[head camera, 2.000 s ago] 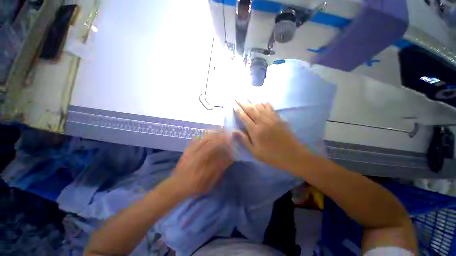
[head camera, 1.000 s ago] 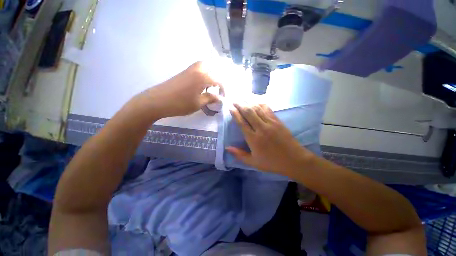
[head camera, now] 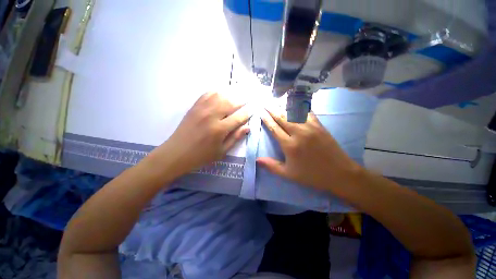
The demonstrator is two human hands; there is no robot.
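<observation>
A light blue garment panel (head camera: 342, 136) lies flat on the machine bed under the sewing head. A narrow folded band (head camera: 250, 169) runs along its left edge, down over the table's front edge. My left hand (head camera: 212, 128) lies on the bed left of the band, fingertips at the band near the needle area. My right hand (head camera: 312, 150) lies spread and flat on the panel, right of the band, partly behind the dark cylindrical attachment (head camera: 298, 104). The needle area is washed out by bright light, so the needle cannot be made out.
The white sewing machine head (head camera: 337, 46) hangs low above my hands. A printed scale (head camera: 109, 151) runs along the front edge. Crumpled blue cloth (head camera: 201, 231) lies on the lap and below the table at left. A blue basket (head camera: 484, 253) is at the lower right.
My left hand has lowered from a pinched, raised pose to lie beside the band. My right hand stays on the panel. The view has moved closer to the machine head.
</observation>
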